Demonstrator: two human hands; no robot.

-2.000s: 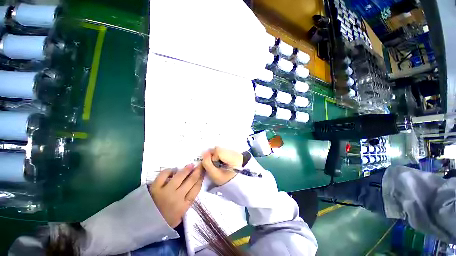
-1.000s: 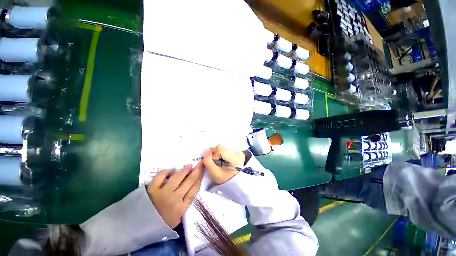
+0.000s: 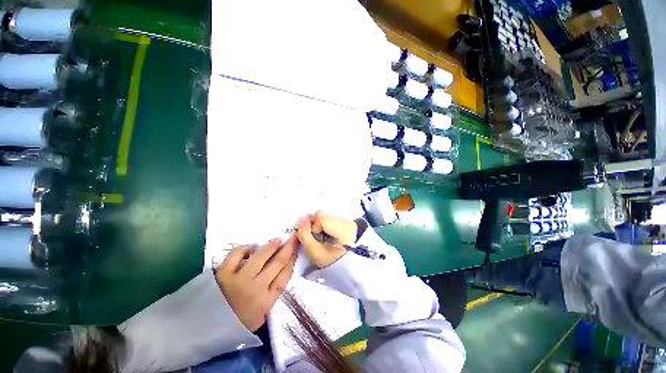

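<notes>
A large white record sheet (image 3: 285,160) with faint print lies in front of me, with a fold line across its upper part. My right hand (image 3: 326,239) is closed around a thin dark pen (image 3: 358,250); its writing end is at the paper, beside my left fingertips. My left hand (image 3: 257,280) lies on the sheet's lower part with fingers extended and holds nothing. The lower edge of the paper shows below my hands, partly covered by sleeves and hair.
White cylinders in clear trays stand at left (image 3: 29,127) and beyond the sheet (image 3: 413,137). A single white unit with an orange-brown end (image 3: 381,207) lies right of my right hand. A black handheld tool (image 3: 522,181) lies further right. Another person's grey sleeve (image 3: 613,284) is at far right.
The hands and pen have barely moved. The view has shifted slightly relative to the first frame, so the sheet sits a little further left.
</notes>
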